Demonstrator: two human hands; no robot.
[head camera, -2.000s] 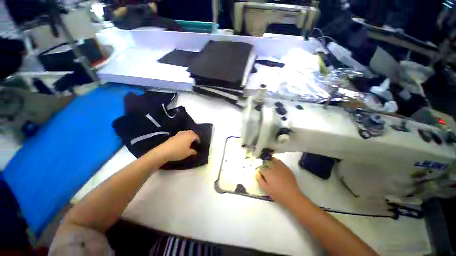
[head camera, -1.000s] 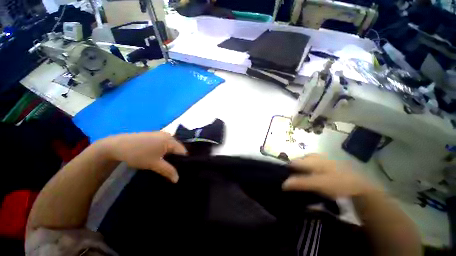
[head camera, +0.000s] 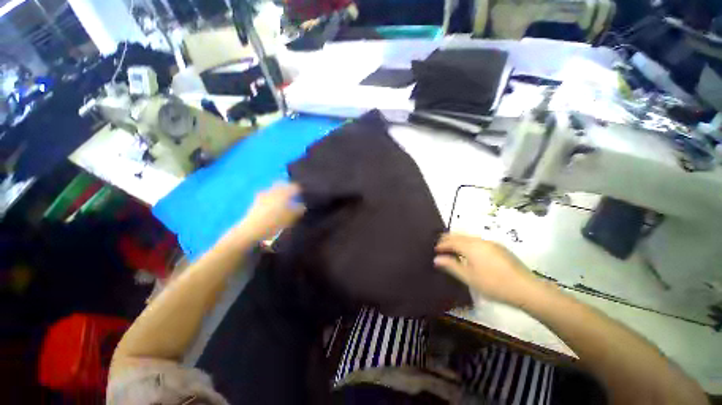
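Note:
A large dark brown garment panel (head camera: 380, 221) lies over the table's front part and hangs down over the lap. My left hand (head camera: 277, 207) is at the panel's left edge, with the cloth at its fingertips; it is slightly blurred. My right hand (head camera: 475, 265) holds the panel's right edge, fingertips on the cloth. The small dark pieces with white strips are not visible now. The white sewing machine head (head camera: 546, 154) stands right of the panel, and no cloth lies under its needle area.
A blue sheet (head camera: 229, 182) lies at left, partly under the panel. A dark cloth stack (head camera: 459, 79) sits behind. A black phone (head camera: 615, 227) lies under the machine arm. Another machine (head camera: 174, 123) stands at far left, with a red stool (head camera: 79, 356) below.
Both hands left the small pieces and the needle area and took hold of the large panel. The panel then moved up from the lap and spread over the table.

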